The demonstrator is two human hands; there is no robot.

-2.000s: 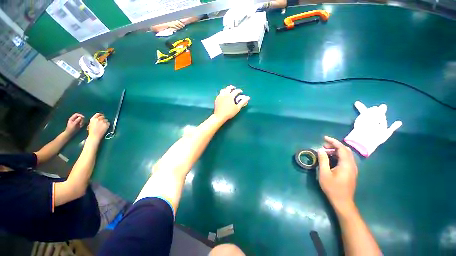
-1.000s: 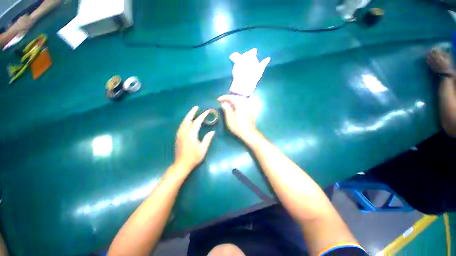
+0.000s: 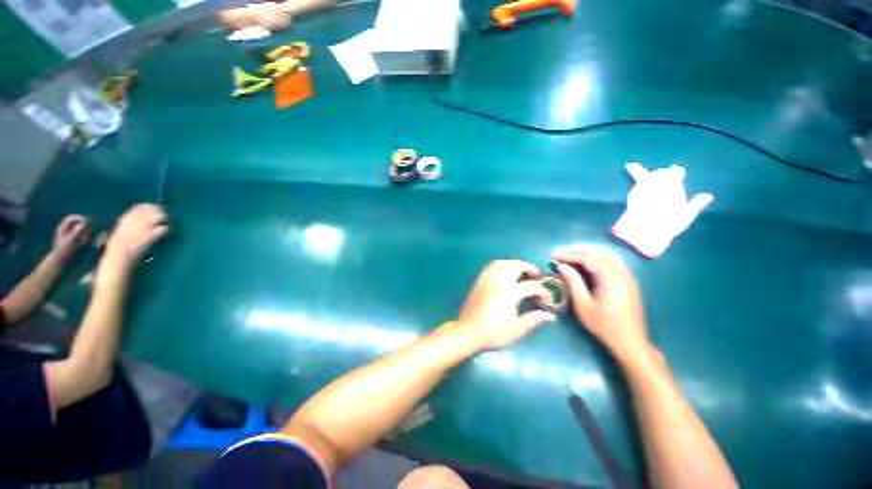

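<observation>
A small dark tape roll [image 3: 555,293] with a pale brown core is between my two hands, just above or on the green bench. My left hand [image 3: 505,304] grips it from the left with thumb and fingers. My right hand [image 3: 604,294] is at its right side, fingers bent; its fingertips are by the roll's upper edge, and I cannot tell whether they pinch tape. The fingers hide part of the roll.
A white glove [image 3: 658,208] lies beyond my right hand. Spare tape rolls [image 3: 404,165] stand farther off. A dark strip [image 3: 595,435] lies near the front edge. A black cable [image 3: 612,124], white box [image 3: 414,36] and orange tool [image 3: 531,11] are farther back. A neighbour's hands [image 3: 134,229] are at left.
The view has swung right and then back left. My left hand has come from the spare rolls to the roll by my right hand and now grips it.
</observation>
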